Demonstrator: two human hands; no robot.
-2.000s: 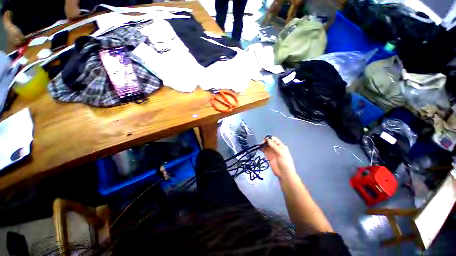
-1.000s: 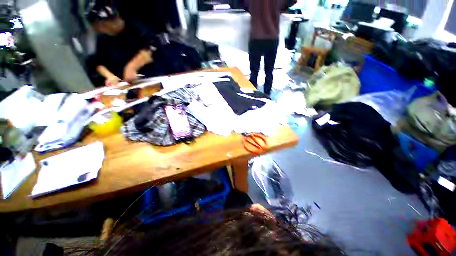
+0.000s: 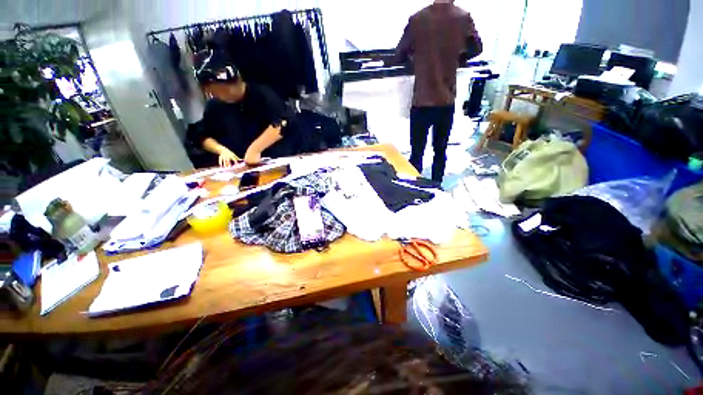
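Note:
Neither of my hands shows; dark hair fills the bottom edge and hides my lap. Orange-handled scissors (image 3: 417,254) lie near the right corner of the wooden table (image 3: 308,279). A phone with a pinkish screen (image 3: 309,219) lies on a crumpled black-and-white plaid garment (image 3: 266,231). White fabric (image 3: 358,210) lies beside the plaid, with a flat black piece (image 3: 391,187) on it. A round yellow thing (image 3: 210,217) sits left of the plaid.
A person in black (image 3: 254,123) sits across the table, hands on it. A person in brown (image 3: 439,58) stands behind, facing away. Papers (image 3: 146,279) lie at left. A clear plastic bag (image 3: 441,308) is by the table leg. Black bags (image 3: 590,243) lie on the floor at right.
The view has tilted up, showing more of the room. My hand holding black cords was visible earlier beside the table and has dropped out of view at the bottom.

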